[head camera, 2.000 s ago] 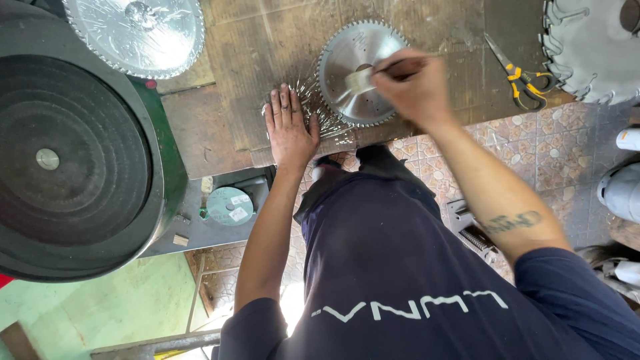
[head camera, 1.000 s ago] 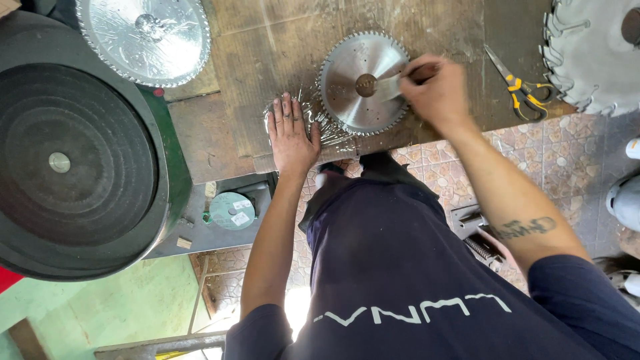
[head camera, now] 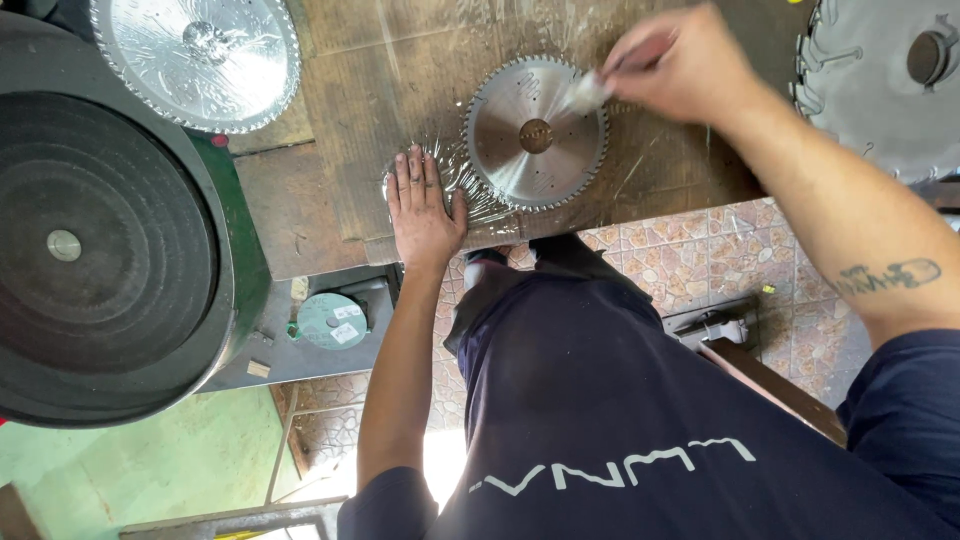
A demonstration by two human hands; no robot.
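Observation:
A circular saw blade (head camera: 504, 161) lies flat on a cardboard-covered bench (head camera: 360, 90), partly over crinkled clear plastic film (head camera: 469, 176). My left hand (head camera: 427, 210) rests palm down on the film at the blade's left, fingers slightly spread. Above the blade's upper right edge, my right hand (head camera: 679, 67) grips a small brush (head camera: 587, 93), its pale bristles blurred over the metal. Whether the bristles touch the blade cannot be told. At the upper left lies another circular saw blade (head camera: 255, 67) under clear film.
A large round dark machine disc (head camera: 112, 300) stands at the left. Below the bench, a green abrasive disc (head camera: 319, 311) lies on a dark shelf (head camera: 300, 360). A bigger saw blade (head camera: 862, 97) is at the right. Patterned floor tiles (head camera: 667, 255) show beyond the bench's edge.
My right hand with the brush has moved from the blade's right side to its upper right. My left hand stays on the film. The yellow-handled scissors seen earlier are no longer visible.

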